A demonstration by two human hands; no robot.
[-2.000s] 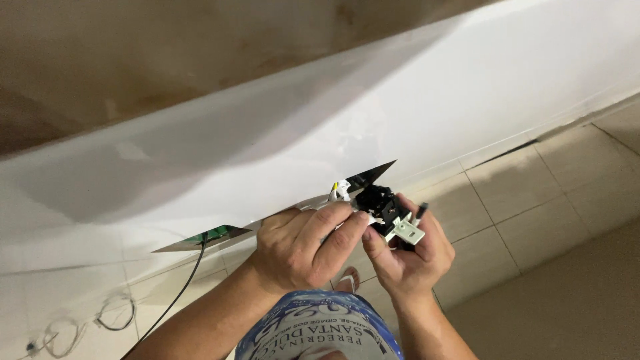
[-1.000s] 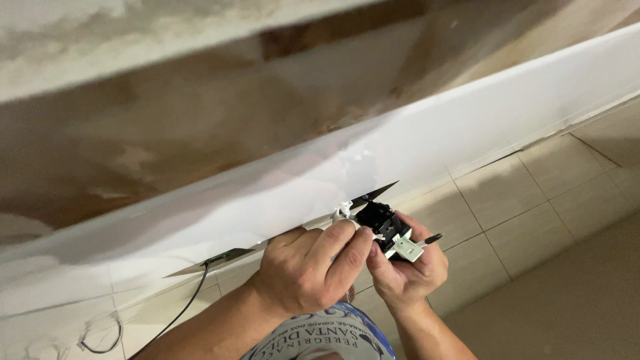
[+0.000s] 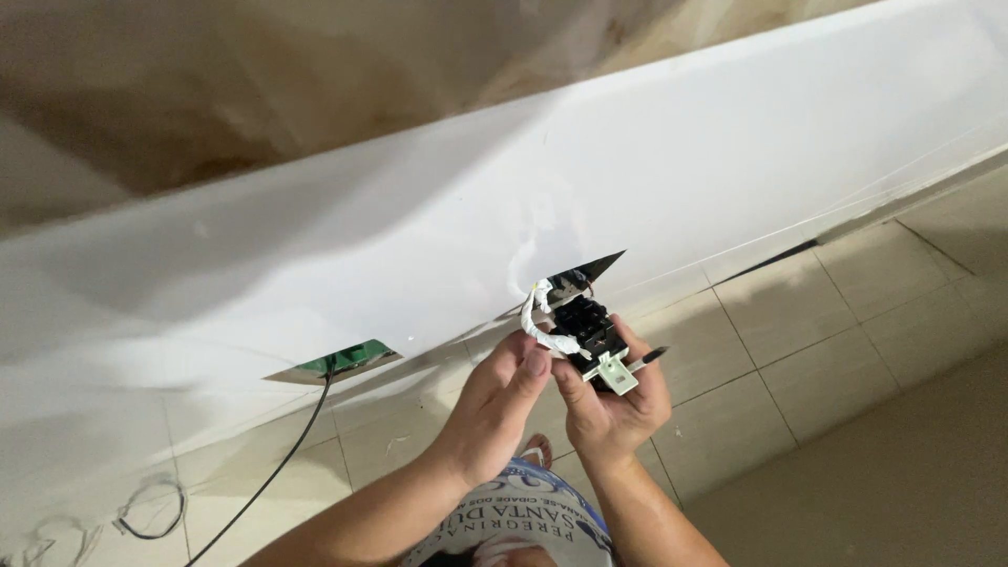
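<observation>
My right hand (image 3: 618, 398) holds a black electrical outlet module with a pale plastic mounting frame (image 3: 616, 373). A dark-tipped thin tool, perhaps a screwdriver, sticks out to the right between its fingers (image 3: 650, 358). White-wrapped wires (image 3: 538, 327) curve from a cutout in the white wall panel (image 3: 592, 272) down to the module's left side. My left hand (image 3: 504, 394) is just left of the module, thumb and fingers close to the white wires; whether it pinches them is unclear.
Farther left, a second cutout shows a green wall box (image 3: 356, 358) with a black cable (image 3: 291, 453) hanging out. A loop of wire (image 3: 151, 512) lies on the tiled floor (image 3: 756, 346). A sandalled foot (image 3: 539, 450) is below my hands.
My left hand has drawn back a little from the module, and its fingers no longer cover the white wires. My right hand still holds the module.
</observation>
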